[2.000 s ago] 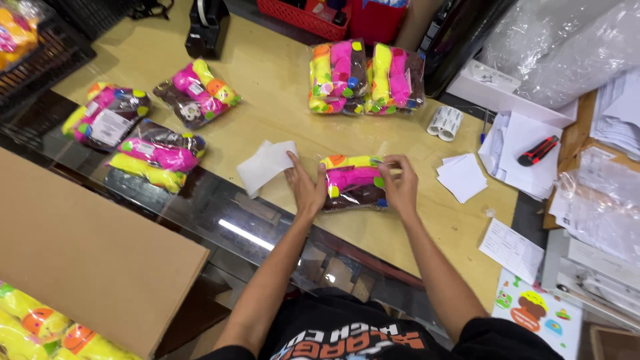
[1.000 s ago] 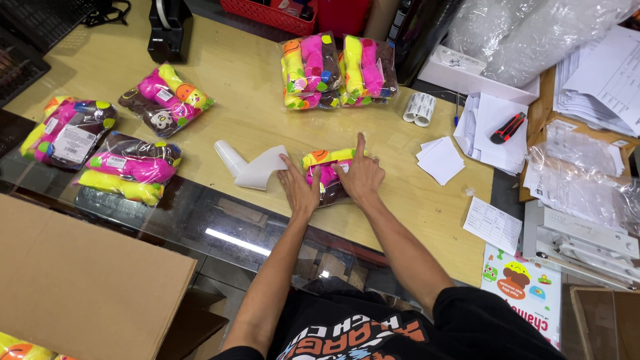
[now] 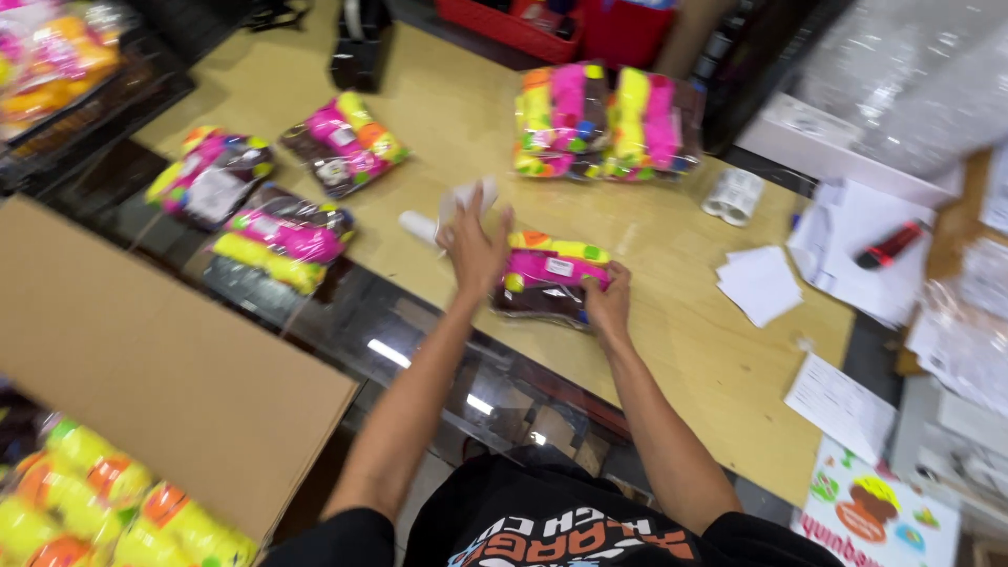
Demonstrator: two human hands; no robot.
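A clear plastic pack of rolled yellow, pink and brown plush fabric (image 3: 551,277) lies near the table's front edge, a small white label on its pink roll. My right hand (image 3: 608,295) grips the pack's right end between thumb and fingers. My left hand (image 3: 477,246), blurred, is at the pack's left end with fingers spread, over a curled white sheet (image 3: 421,227); whether it touches the sheet I cannot tell. Several similar packs (image 3: 344,144) lie to the left, and more stand side by side (image 3: 563,120) at the back.
A black tape dispenser (image 3: 358,47) and a red basket (image 3: 512,27) are at the back. White rolls (image 3: 732,195), white paper squares (image 3: 760,283) and a red-black cutter (image 3: 891,244) lie right. An open cardboard box (image 3: 173,354) with more plush packs is at the lower left.
My left hand has lifted off the pack's left side and opened its fingers. My right hand has moved from the pack's top to its right end. The view has shifted.
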